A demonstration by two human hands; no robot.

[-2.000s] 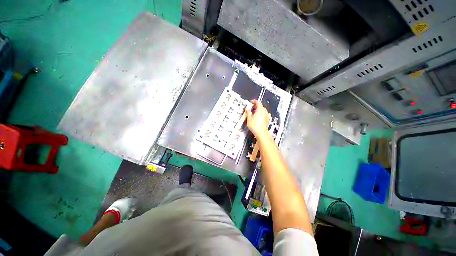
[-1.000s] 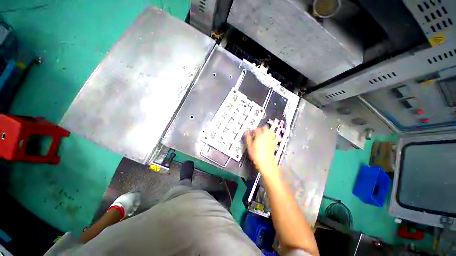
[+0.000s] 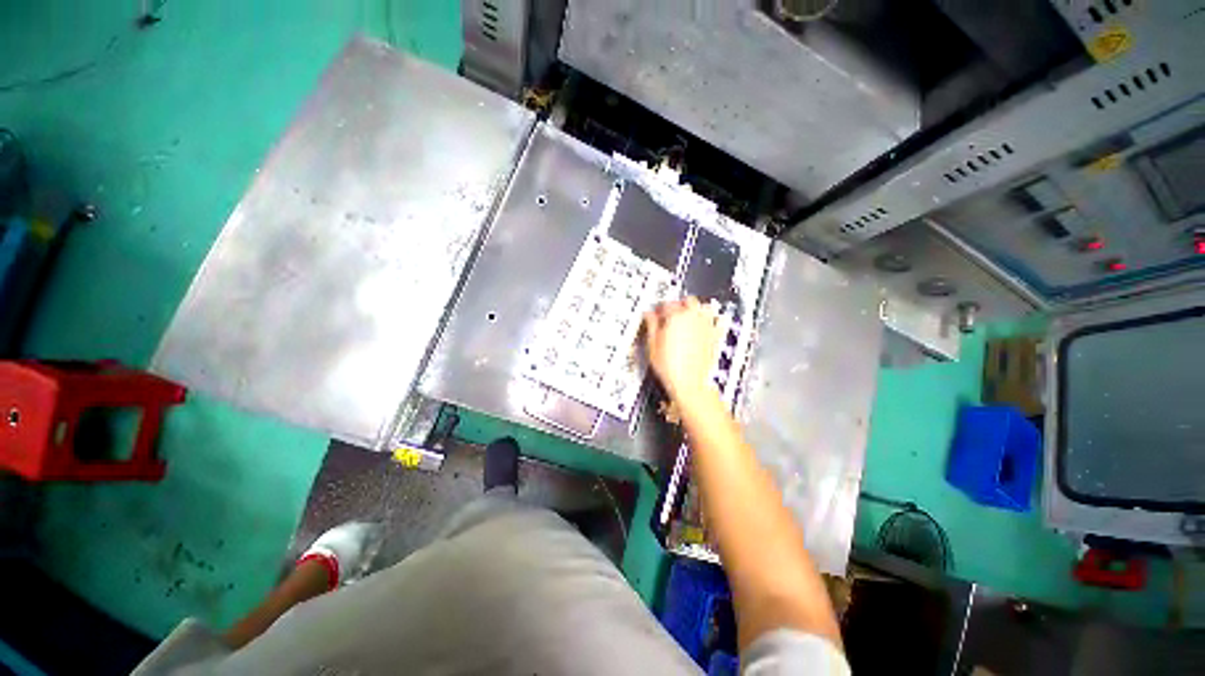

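A silver mould plate (image 3: 595, 324) with rows of small cavities lies on the press sliding table (image 3: 492, 271), its wire handle (image 3: 562, 412) towards me. My bare right hand (image 3: 665, 330) is at the plate's right edge, palm down with bent fingers; whether it holds something small is hidden. A narrow silver strip with lobes (image 3: 726, 346) lies just right of this hand, partly covered by it. My left hand (image 3: 344, 547), in a white glove with a red cuff, hangs low at the left, away from the mould; its fingers are blurred.
Lighter side shelves flank the table, left (image 3: 337, 251) and right (image 3: 813, 383). The grey press (image 3: 753, 93) stands behind. A red stool (image 3: 93, 420) is at far left, a blue bin (image 3: 994, 456) on the floor at right.
My right hand moved from the plate's upper right down over the lobed strip, then back to the plate's right edge. My left hand stays low. The view shifted slightly.
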